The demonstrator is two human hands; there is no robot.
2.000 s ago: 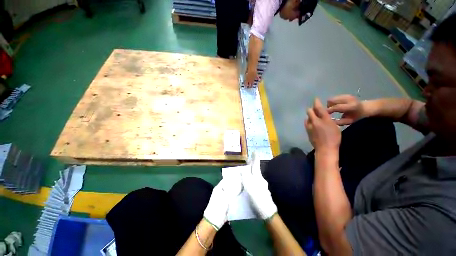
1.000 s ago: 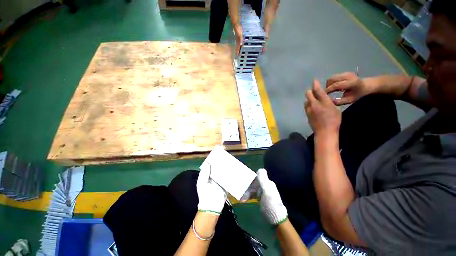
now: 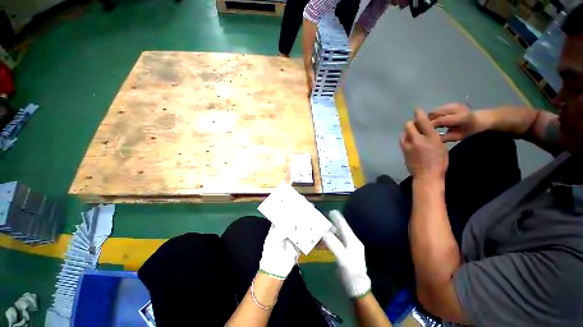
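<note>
A flat white-looking sheet-metal part [image 3: 295, 216] is held tilted above my lap, in front of the pallet's near edge. My left hand [image 3: 279, 253], in a white knitted glove, grips its lower left side. My right hand [image 3: 349, 250], also gloved, is beside the part's right corner with its fingers apart; its fingertips are close to the edge, and it does not grip the part. A small stack of parts [image 3: 301, 169] sits on the plywood-topped pallet [image 3: 192, 128] near its front right corner.
A pale strip [image 3: 332, 147] lies along the pallet's right edge, with a tall stack [image 3: 328, 70] at its far end between another person's arms. A person in grey [image 3: 524, 255] sits close at right. A blue bin [image 3: 96, 300] and leaning parts [image 3: 75, 262] are at left.
My right hand has moved from below the part's right corner to beside it, its fingers more spread. The part stays in my left hand. The far person's arms have shifted around the tall stack.
</note>
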